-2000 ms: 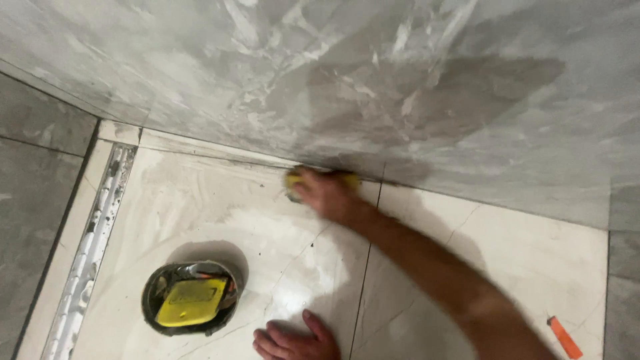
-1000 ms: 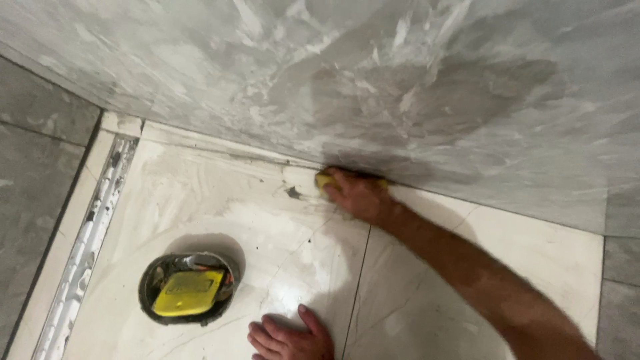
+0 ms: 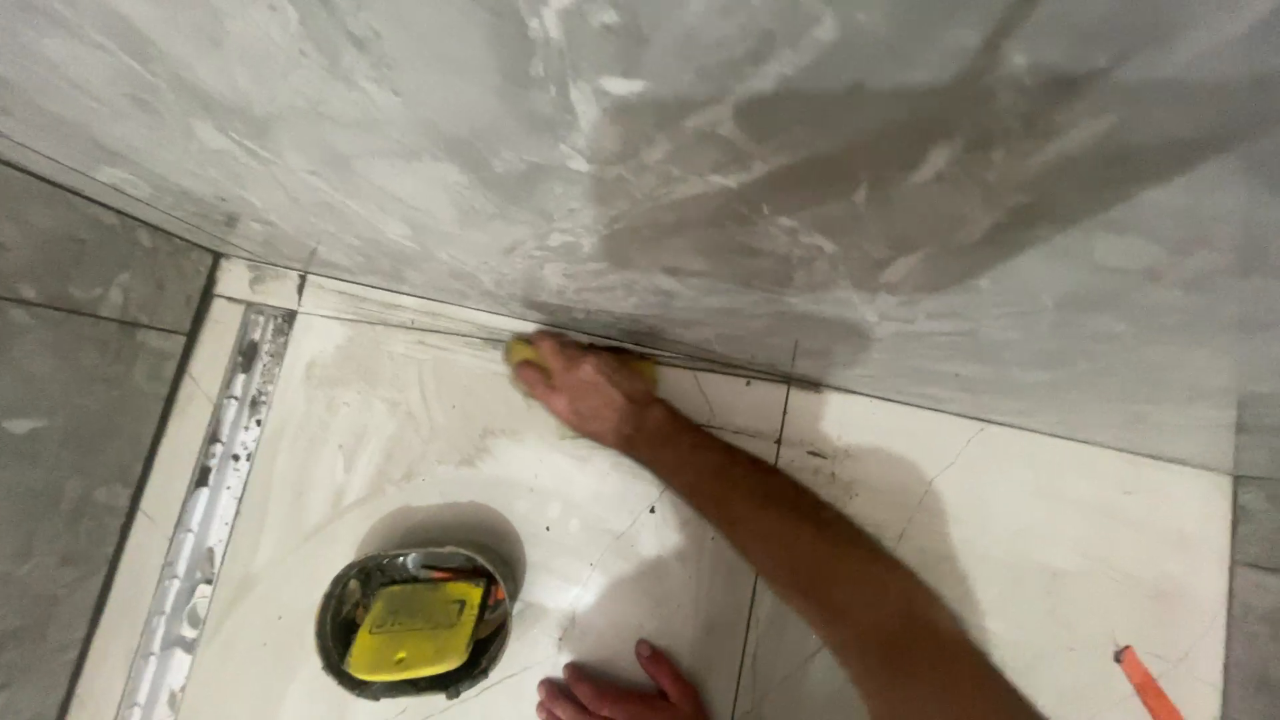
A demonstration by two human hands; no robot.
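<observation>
My right hand [image 3: 590, 385] grips a yellow sponge [image 3: 522, 352], mostly hidden under the fingers, and presses it on the pale floor tile along the foot of the grey marbled wall. Fingers spread, my left hand [image 3: 620, 690] rests flat on the floor tile at the bottom edge, holding nothing. To its left stands a dark, dirty tub [image 3: 325, 640] with a yellow plastic piece [image 3: 420, 625] bearing writing inside; orange bits show beside that piece. A dark joint line [image 3: 765, 540] runs between the floor tiles, right of my left hand.
A linear floor drain channel [image 3: 225, 480], speckled with dark residue, runs along the left side. The grey marbled wall [image 3: 400, 150] rises behind the floor, and a darker tiled wall [image 3: 80, 420] stands at left. An orange tool [image 3: 1148, 685] lies on the floor at lower right.
My right hand has moved left along the wall's foot with the sponge since one second ago. The dark green smear seen there on the tile no longer shows. My left hand stays on the floor.
</observation>
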